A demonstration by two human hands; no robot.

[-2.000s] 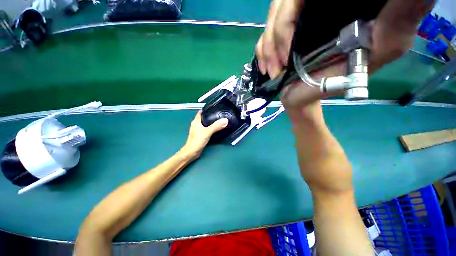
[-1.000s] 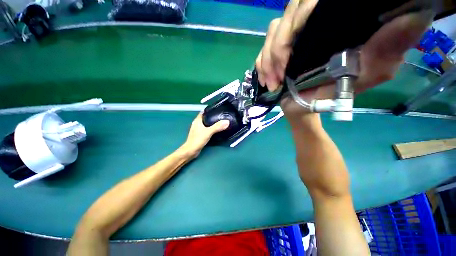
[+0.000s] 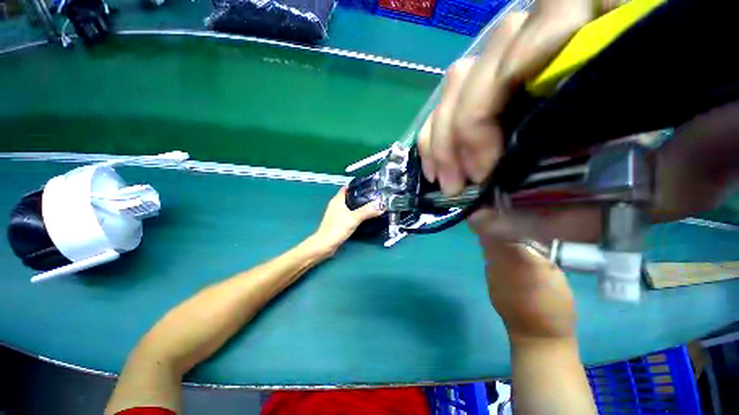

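Note:
My left hand (image 3: 340, 220) holds a PTZ camera unit on the bench, fingers around its black head (image 3: 365, 194). One white antenna (image 3: 369, 161) sticks out on its far side. My right hand (image 3: 470, 121) grips the auto-feed screwdriver (image 3: 600, 89), a black body with a yellow stripe, blurred and close to the camera. The screwdriver's silver nozzle (image 3: 397, 185) is over the unit and hides much of it. Whether the bit touches a screw cannot be told.
Another camera unit (image 3: 93, 212) lies on the green bench at left. A wooden strip (image 3: 689, 274) lies at right. Beyond the conveyor belt (image 3: 243, 97) is a black plastic-wrapped bundle (image 3: 271, 18). A blue crate (image 3: 648, 385) stands below the bench's near edge.
The screwdriver has tilted lower, its metal fitting moving down and right, and its yellow stripe now shows. The nozzle covers more of the held unit. The view has shifted slightly.

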